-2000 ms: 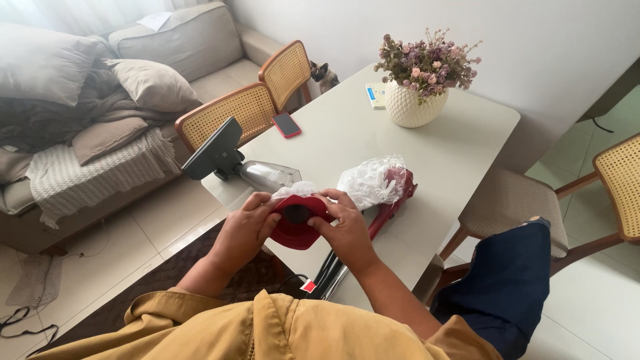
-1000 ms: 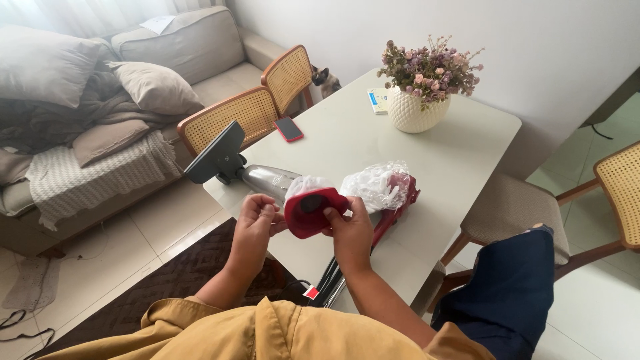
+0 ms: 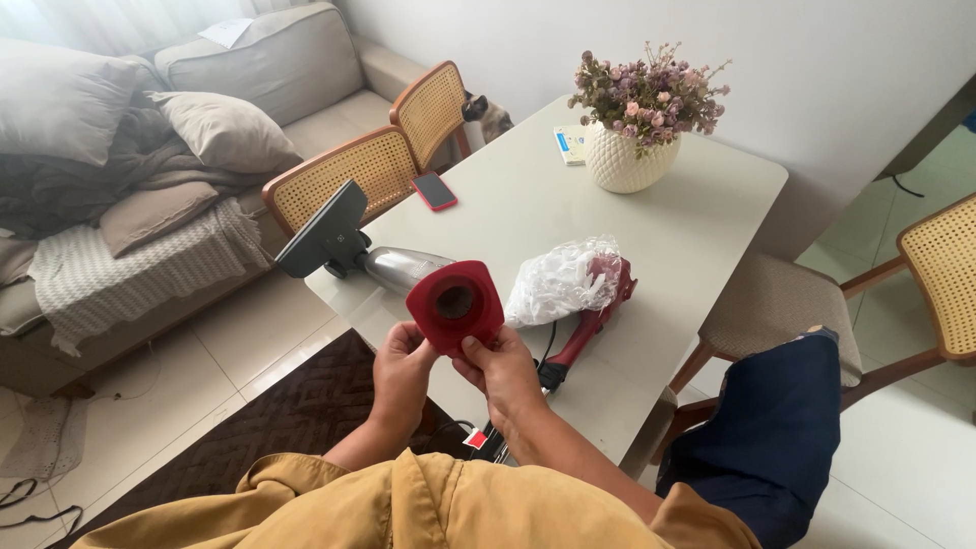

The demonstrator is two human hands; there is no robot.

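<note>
Both hands grip a red plastic vacuum part (image 3: pixel 478 293) with a round dark opening facing me. My left hand (image 3: pixel 402 374) pinches its lower left edge; my right hand (image 3: pixel 507 374) has its thumb on the lower right edge. Behind the part lies the silver vacuum body (image 3: pixel 402 267), joined to a dark floor head (image 3: pixel 328 232) that juts past the table's left edge. To the right, a red vacuum handle (image 3: pixel 585 335) rests on the table beside crumpled clear plastic wrapping (image 3: pixel 557 282), which partly covers it. A tube with a cord and a red-and-white tag (image 3: pixel 475 438) is near my body.
On the pale table (image 3: pixel 518 183) are a red-edged phone (image 3: pixel 434 191), a small booklet (image 3: pixel 570 145) and a white vase (image 3: pixel 631 158) of flowers. Cane-backed chairs (image 3: pixel 343 171) stand around it. A cat (image 3: pixel 488 117) is by the far chair. A sofa (image 3: pixel 267 61) is at left.
The red part has turned so its opening faces me more squarely. My left hand, apart from the part's edge one second ago, is now on its lower left edge.
</note>
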